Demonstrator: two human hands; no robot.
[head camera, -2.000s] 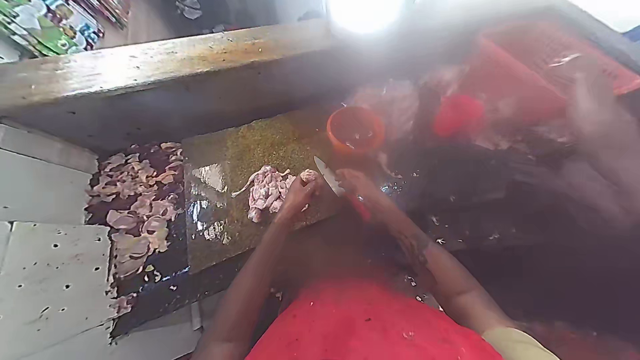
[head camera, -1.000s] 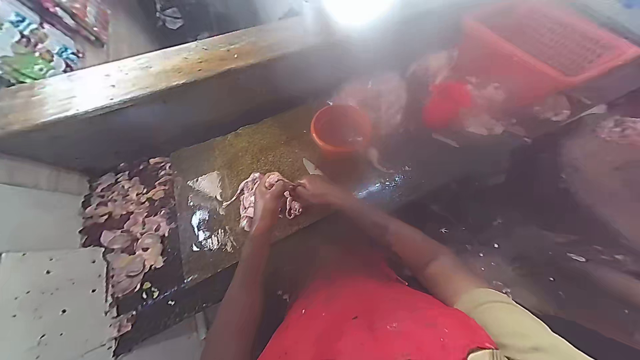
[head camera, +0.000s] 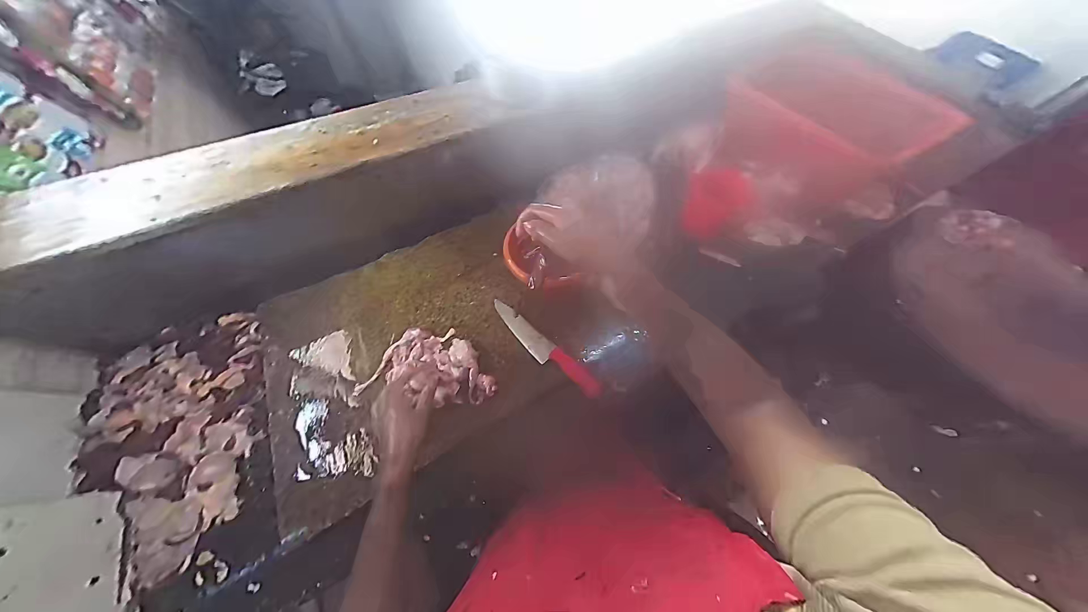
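A heap of pale pink raw meat pieces (head camera: 438, 364) lies on the wet cutting board (head camera: 399, 293). My left hand (head camera: 406, 408) rests at the heap's near left side, its fingers partly hidden against the meat; whether it grips any is unclear. My right hand (head camera: 565, 234) is over the orange bowl (head camera: 512, 262), fingers bent at its rim. A dark, shiny strip (head camera: 535, 268) hangs at those fingers; I cannot tell if they hold it. Between the hands lies a knife with a red handle (head camera: 575, 372), its blade pointing up and left, touched by neither hand.
Many flat pale meat or skin pieces (head camera: 183, 450) are spread left of the board. A raised ledge (head camera: 255, 183) runs behind it. Beyond the bowl are a hazy red object (head camera: 716, 202) and a red plastic crate (head camera: 850, 110). Another person's arm (head camera: 977, 297) appears blurred at right.
My right hand has moved from the meat heap to the orange bowl. The knife, held in my right hand two seconds ago, now lies on the board. My left hand stays by the meat.
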